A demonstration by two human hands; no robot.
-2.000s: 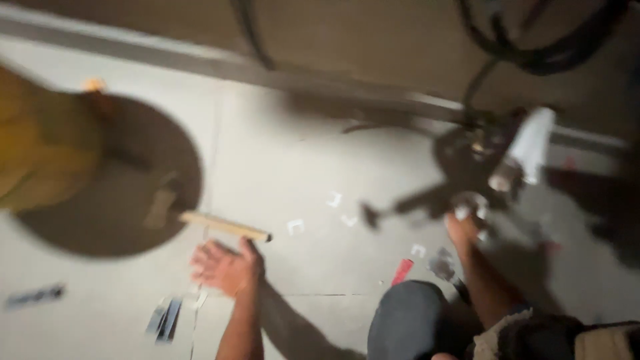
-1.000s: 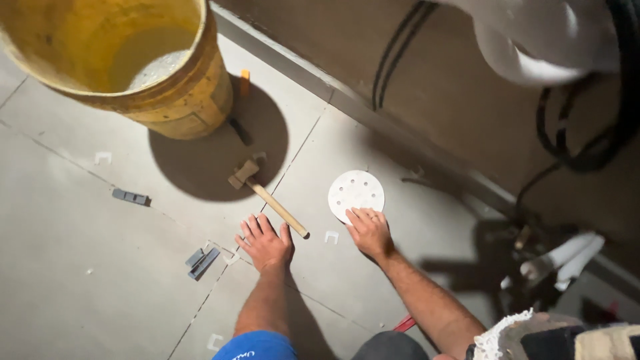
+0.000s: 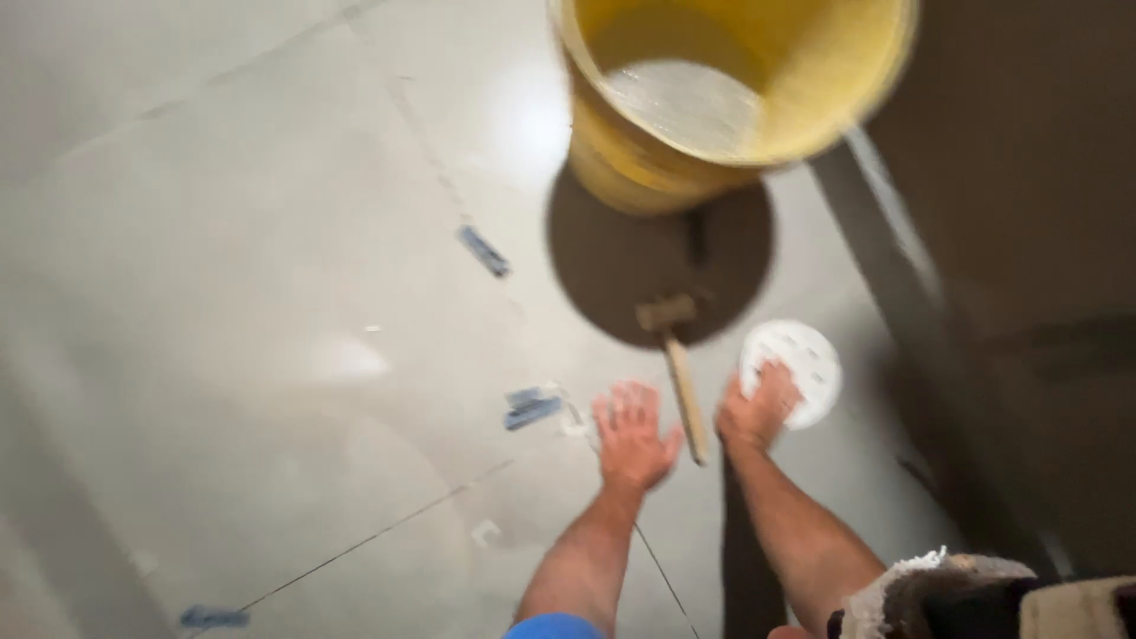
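My right hand [image 3: 759, 408] holds a round white perforated disc [image 3: 812, 373], like a sanding disc, its fingers over the left part of it. My left hand [image 3: 635, 435] rests with spread fingers on the pale floor tiles and holds nothing. Between my hands lies a mallet [image 3: 683, 390] with a wooden handle, its head in the round shadow below a yellow bucket [image 3: 621, 169]. The bucket holds some whitish material. Left of my left hand lie grey tile-levelling wedges [image 3: 532, 408] beside a small white clip [image 3: 575, 424].
Another grey wedge [image 3: 484, 251] lies farther up on the tiles, and one more [image 3: 215, 617] near the bottom left. A white clip [image 3: 485, 532] sits below the wedges. A dark wall and its baseboard [image 3: 896, 213] run along the right. A cloth [image 3: 967, 603] shows at bottom right.
Two seconds ago the disc was not plainly visible; a second ago my right hand was at its lower edge, and now the fingers reach farther over it. The view has swung strongly.
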